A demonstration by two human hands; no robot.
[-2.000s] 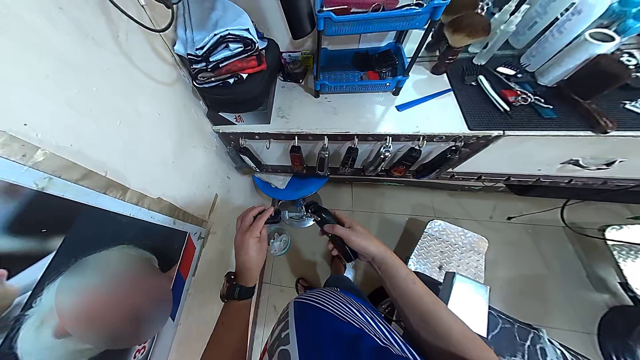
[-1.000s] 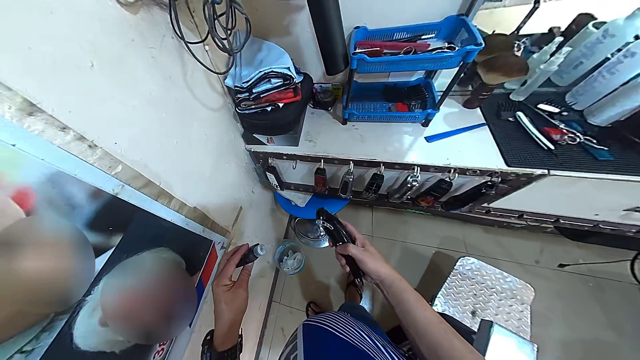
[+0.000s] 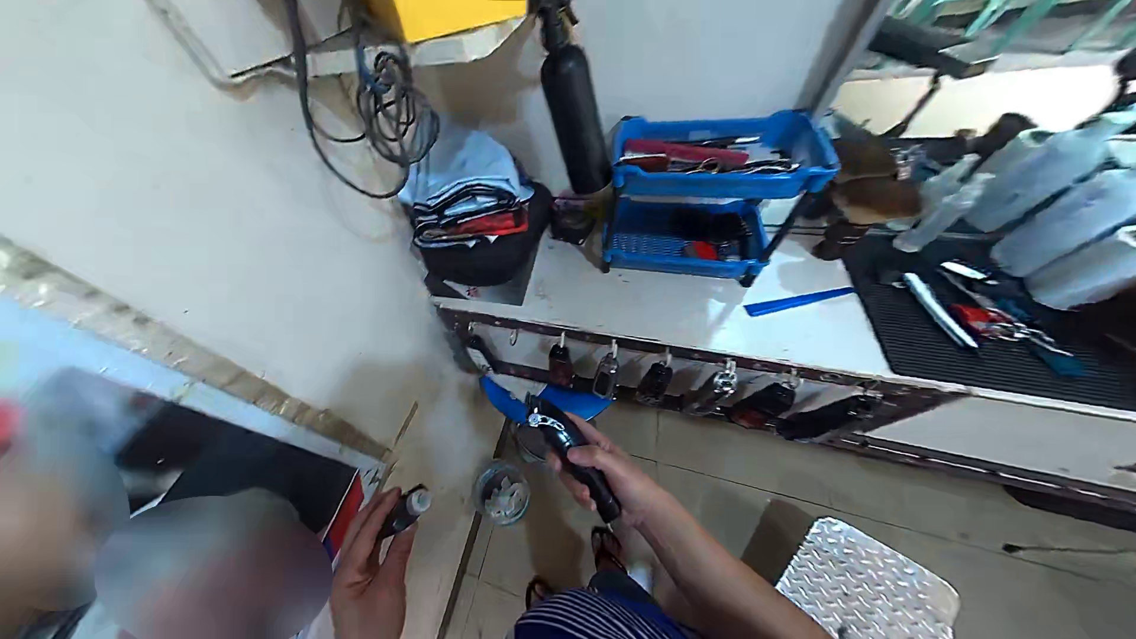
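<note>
In the head view, my right hand (image 3: 608,475) grips a black hair clipper (image 3: 572,453), its blade end pointing up and left. My left hand (image 3: 373,564) holds a small dark bottle with a pale tip (image 3: 406,512) between thumb and fingers. The two hands are apart. Between and beyond them, low down, stands a clear container (image 3: 502,493) with whitish contents. A blue round-edged object (image 3: 577,404) lies behind the clipper, below the counter edge.
Several clippers (image 3: 655,382) hang along the counter's front edge. On the counter (image 3: 657,311) stand a two-tier blue rack (image 3: 728,182), folded cloths (image 3: 470,200), a blue comb (image 3: 799,302) and tools on a black mat (image 3: 896,328). A metal tread plate (image 3: 865,577) is at lower right.
My left hand has moved away from the clipper, now holding the small bottle apart from it. My right hand still holds the clipper. The view has shifted toward the upper wall.
</note>
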